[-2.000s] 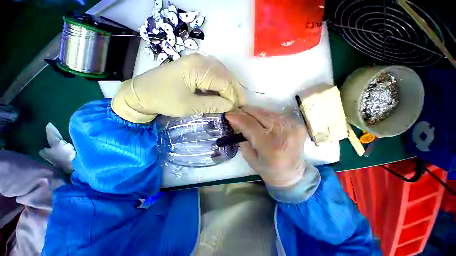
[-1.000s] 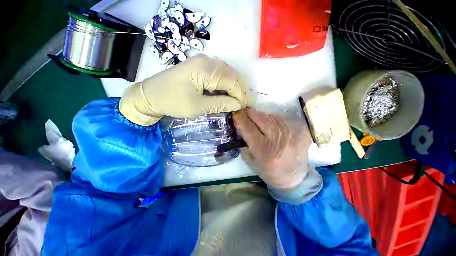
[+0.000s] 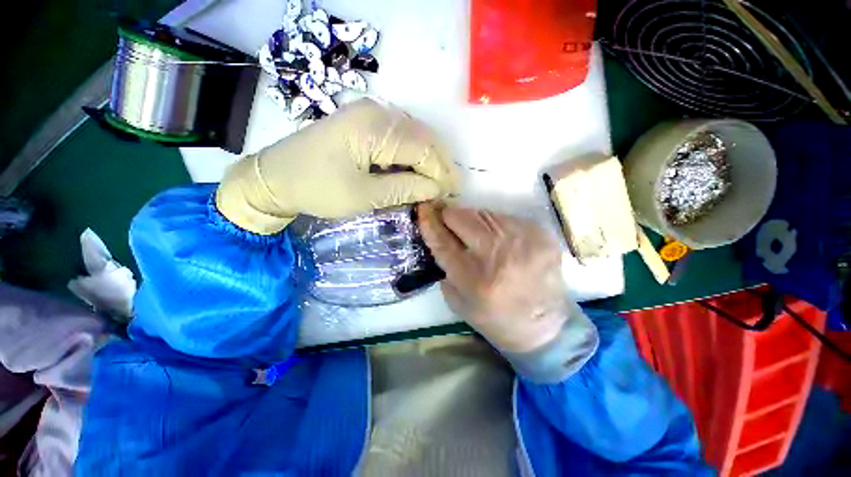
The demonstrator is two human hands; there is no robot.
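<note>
A clear lamp body section [image 3: 359, 261] lies on the white mat [image 3: 532, 130] in front of me, its right end towards my right hand. My left hand [image 3: 355, 168], in a cream glove, is above it with thumb and fingers pinched together; what they pinch is hidden. My right hand [image 3: 499, 265], in a thin clear glove, has its fingertips at the shell's right end, against a small black part [image 3: 420, 277]. The fingertips of both hands meet near the shell's upper right corner. A thin wire [image 3: 474, 170] shows just right of my left fingertips.
Black-and-white components [image 3: 317, 65] lie piled at the mat's upper left, beside a solder wire spool [image 3: 159, 88]. A red bag [image 3: 532, 47] lies at the top. Right are a cream block [image 3: 593, 207], a cup of silvery bits [image 3: 758, 186], black rings [image 3: 704, 61] and red trays [image 3: 779, 382].
The hands stay at the shell's right end. The black part's angle at my right fingers has shifted slightly. The whole view has moved a little.
</note>
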